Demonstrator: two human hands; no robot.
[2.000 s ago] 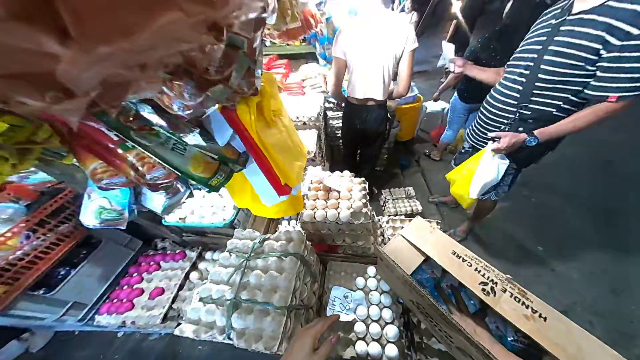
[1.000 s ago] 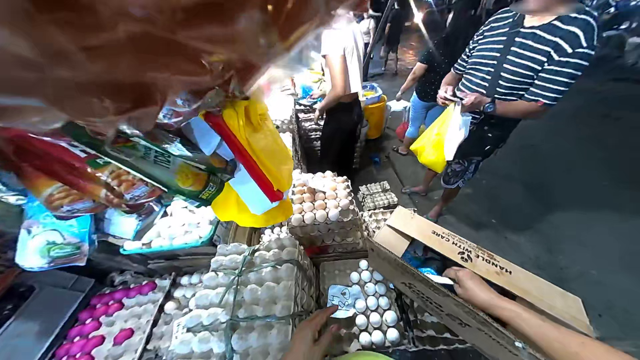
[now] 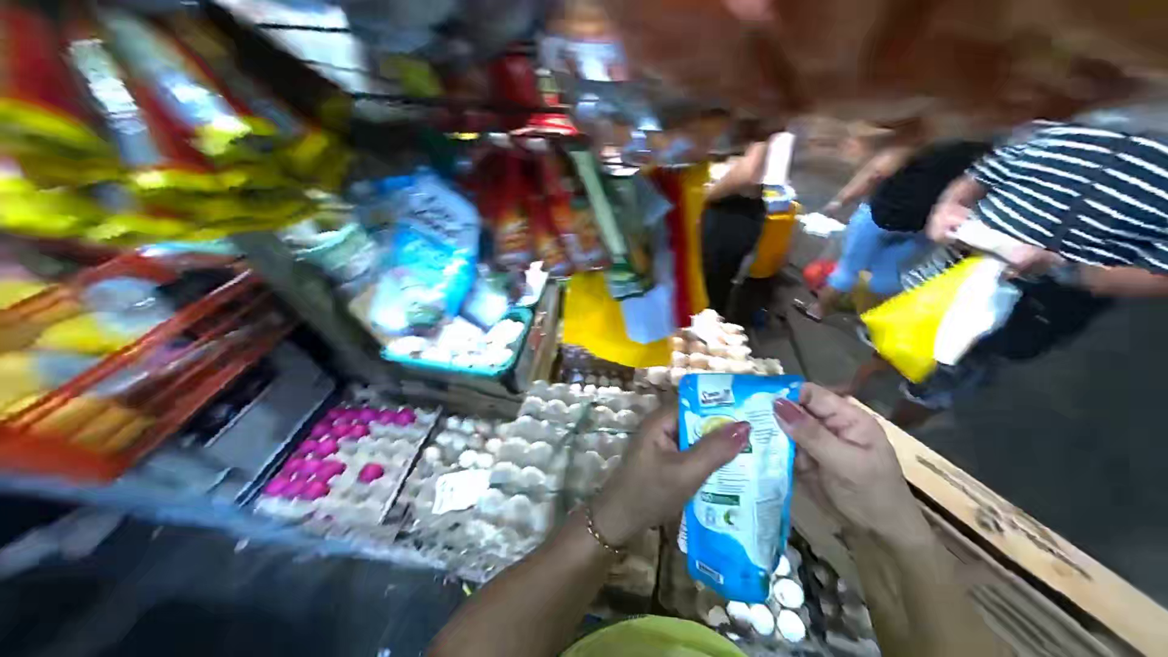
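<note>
A blue printed pouch [image 3: 737, 493] is held upright in front of me by both hands. My left hand [image 3: 662, 470] grips its left edge, thumb across the front; a thin bracelet circles the wrist. On the pouch's upper right edge, my right hand [image 3: 844, 452] pinches with thumb and fingers. Below the pouch, white eggs [image 3: 787, 593] sit in a tray, partly hidden by it. To the right of my right hand runs the flap of a cardboard box [image 3: 995, 520]. Stacked egg trays [image 3: 538, 447] tied with cord stand left of my left hand.
Magenta eggs [image 3: 319, 456] fill part of a tray at left, beside an orange plastic crate [image 3: 109, 365]. White eggs lie in a teal tray [image 3: 465, 347]. Packets [image 3: 182, 119] hang overhead. A person in a striped shirt [image 3: 1077, 192] stands at right with a yellow plastic bag [image 3: 922, 315].
My right hand, in the cardboard box a second ago, now holds the blue pouch. My left hand has left the egg tray and its paper sign and grips the pouch too. The view has swung left.
</note>
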